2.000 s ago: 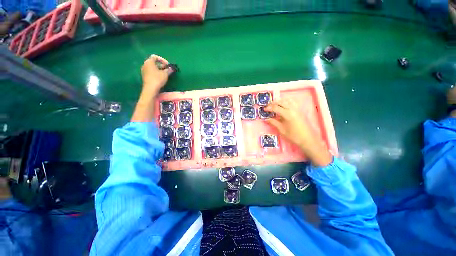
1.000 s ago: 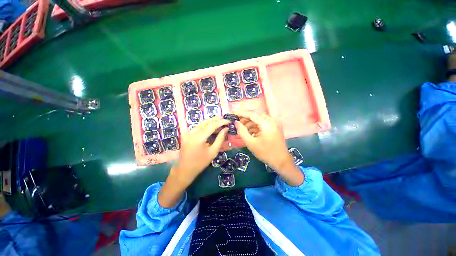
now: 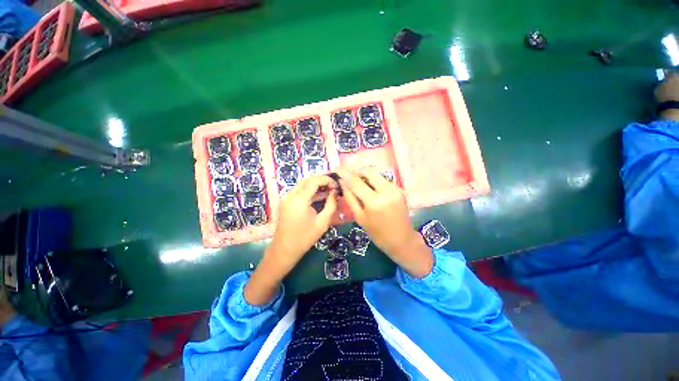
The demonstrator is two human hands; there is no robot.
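Note:
A pale pink foam tray (image 3: 476, 160) lies in front of me. Its two left compartments hold columns of square units (image 3: 249, 160), the third holds several, and the right compartment shows none. My left hand (image 3: 301, 216) and my right hand (image 3: 376, 208) meet over the tray's middle. My left hand holds a dark unit (image 3: 320, 202). The fingertips of both hands pinch a small dark piece (image 3: 334, 178) between them. The fingers partly hide these parts and the compartments below.
Loose units (image 3: 336, 268) lie at the tray's near edge, another (image 3: 435, 234) to the right. Dark parts (image 3: 406, 42) lie on the green surface beyond. A metal rail (image 3: 67, 138) and a black case (image 3: 85, 283) are at left. A person's blue sleeve (image 3: 655, 171) is at right.
From two seconds ago, my hands have come together over the tray, and my view has shifted. Over the last second they stay together while the fingers shift slightly. The far loose parts have moved left.

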